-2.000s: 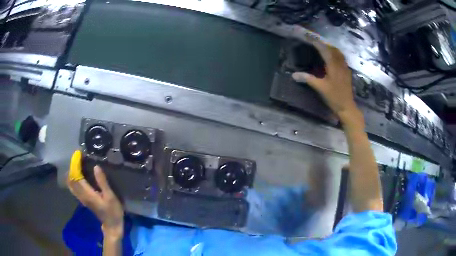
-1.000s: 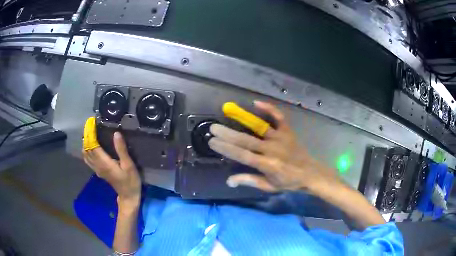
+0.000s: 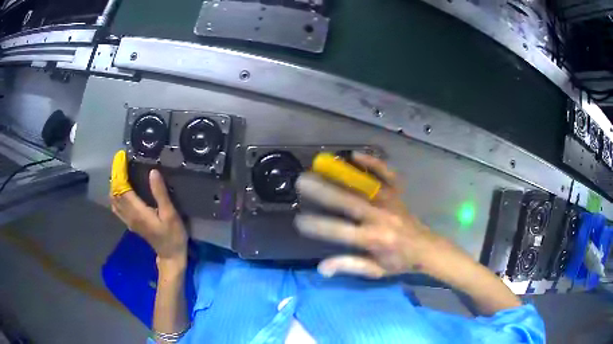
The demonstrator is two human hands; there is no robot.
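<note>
Two dark fixtures lie side by side on the metal bench. The left fixture (image 3: 185,188) shows two round black speaker units (image 3: 201,140) along its far edge. My left hand (image 3: 151,218), with one yellow finger cot, rests at its near left corner, fingers apart, thumb over the blank plate. The right fixture (image 3: 265,232) shows its left speaker unit (image 3: 275,176). My right hand (image 3: 373,225), blurred, is spread over its right half and mostly hides the other unit. One finger wears a yellow cot, and the other fingertips look pale. Contact with the unit cannot be told.
A silver rail (image 3: 309,91) separates the bench from the green conveyor belt (image 3: 403,54). A fixture (image 3: 262,27) lies on the belt, cut off at the top. Sideways fixtures (image 3: 531,235) stand at the bench's right end beside a blue bin (image 3: 586,245). A blue shape (image 3: 128,282) is below left.
My right hand has come back from the belt to the right fixture and shifted slightly right over it. Fixtures on the belt have moved right. My left hand stays at its corner.
</note>
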